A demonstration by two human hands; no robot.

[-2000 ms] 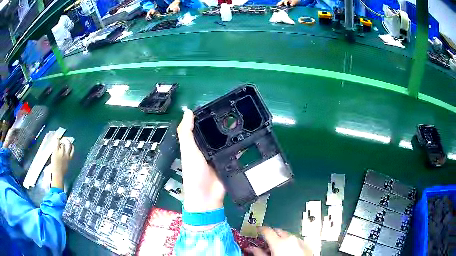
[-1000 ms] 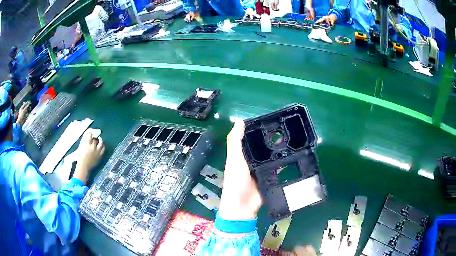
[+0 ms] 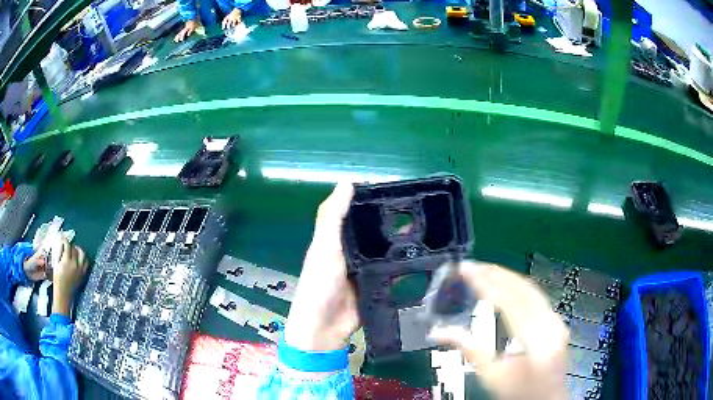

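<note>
My left hand (image 3: 324, 289) holds a black camera housing (image 3: 375, 301) by its left side, open face towards me. The housing has two dark windows around a round hole, and a silver-white rectangle (image 3: 417, 328) in its lower section. My right hand (image 3: 520, 332) is blurred over the housing's lower right. A small dark grey piece (image 3: 452, 298), also blurred, is between its thumb and fingers. Whether the piece touches the housing cannot be told. Loose silver plates (image 3: 258, 276) lie left of my left wrist, others partly hidden below the housing.
A clear blister tray (image 3: 141, 305) and red bubble wrap (image 3: 223, 367) lie left. Silver plates in columns (image 3: 582, 312) and a blue bin (image 3: 632, 344) of dark pads are right. Housings sit at back left (image 3: 209, 162) and right (image 3: 655, 212). A blue-sleeved person works at left.
My right hand has risen from the plates near the front edge to the housing, with the dark piece in its fingers. My left hand has turned the housing more upright. The view has shifted.
</note>
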